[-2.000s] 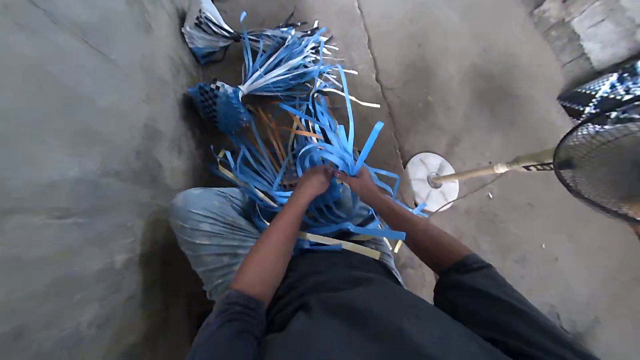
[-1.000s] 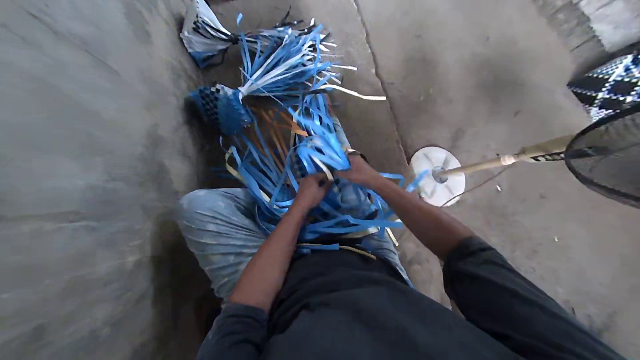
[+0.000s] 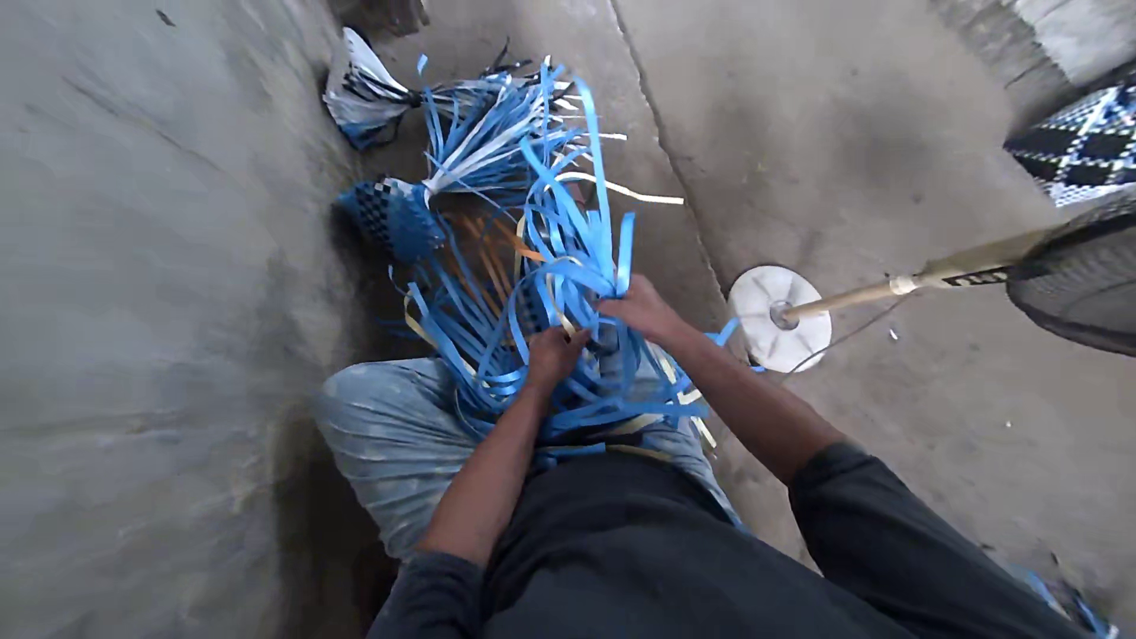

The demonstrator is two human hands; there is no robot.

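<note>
Many loose blue plastic strips (image 3: pixel 568 213), with a few cream ones among them, fan out over my lap and partly hide a woven piece. My left hand (image 3: pixel 555 353) has its fingers closed on strips near the middle of the bunch. To its right and a little farther forward, my right hand (image 3: pixel 641 309) pinches blue strips that stand up and curl above the fingers. Orange strips (image 3: pixel 488 257) lie just beyond the bunch. The fingertips of both hands are partly covered by strips.
A tied blue and white strip bundle (image 3: pixel 497 133) with a checkered woven end (image 3: pixel 390 217) lies ahead, beside the concrete wall (image 3: pixel 160 293). Another white woven end (image 3: pixel 359 93) is behind it. On the right are a fan's round white base (image 3: pixel 781 319), its pole and dark grille (image 3: pixel 1083 275), and a black-and-white woven piece (image 3: pixel 1083 138).
My hands have moved apart, the right one forward and to the right of the left one. Blue strips at my right hand now stand up in long loops.
</note>
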